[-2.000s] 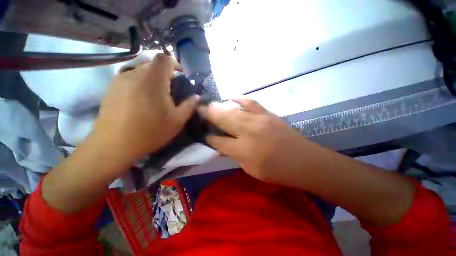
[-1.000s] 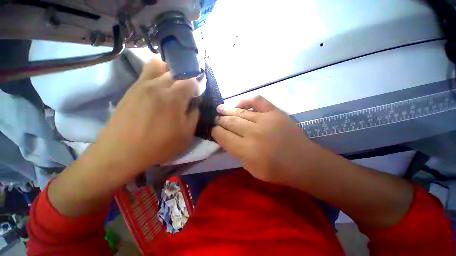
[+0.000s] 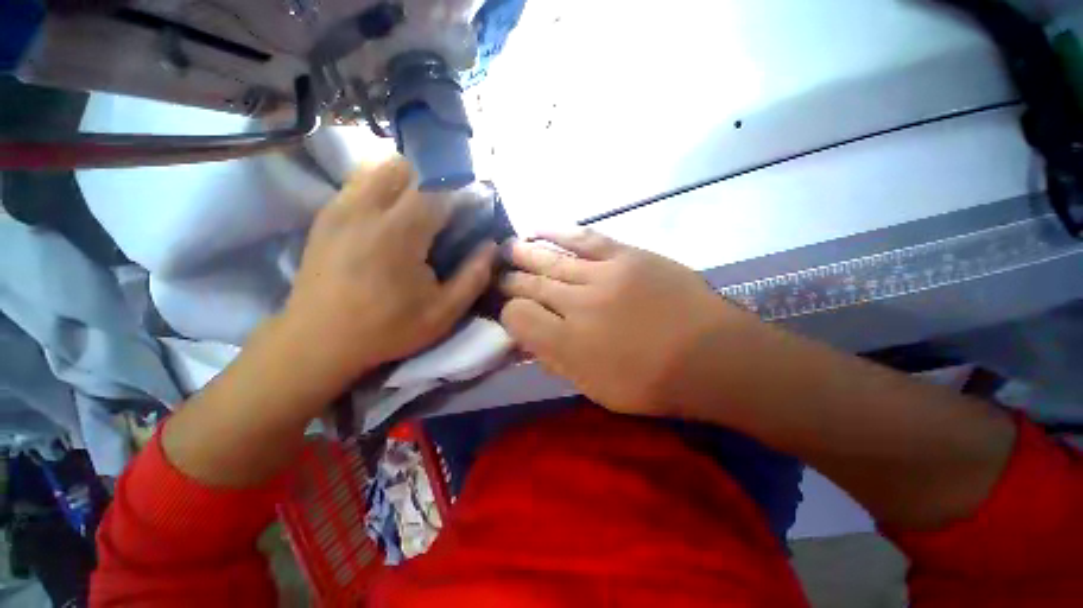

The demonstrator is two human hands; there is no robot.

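A dark textured panel [image 3: 466,241] lies just below the ribbed grey cylindrical attachment [image 3: 432,133]. It joins a pale garment piece [image 3: 220,238] bunched to the left and hanging at the table's front edge. My left hand [image 3: 378,271] is on the panel, thumb and fingers closed around its left part. My right hand [image 3: 600,311] lies flat at the panel's right edge, fingertips on the cloth near my left thumb. The needle and presser foot are hidden behind my left hand and the attachment.
The sewing machine head [image 3: 226,71] hangs over the upper left, with a curved metal bar [image 3: 154,151] below it. The white machine bed [image 3: 760,71] and a ruler strip [image 3: 867,278] are at right. A red crate [image 3: 328,513] with scraps [image 3: 405,499] stands below. A black cable [image 3: 1036,113] is at far right.
The dark panel is now more folded under my left hand, which has turned with its thumb towards my right fingertips. Pale cloth now shows more at the front edge.
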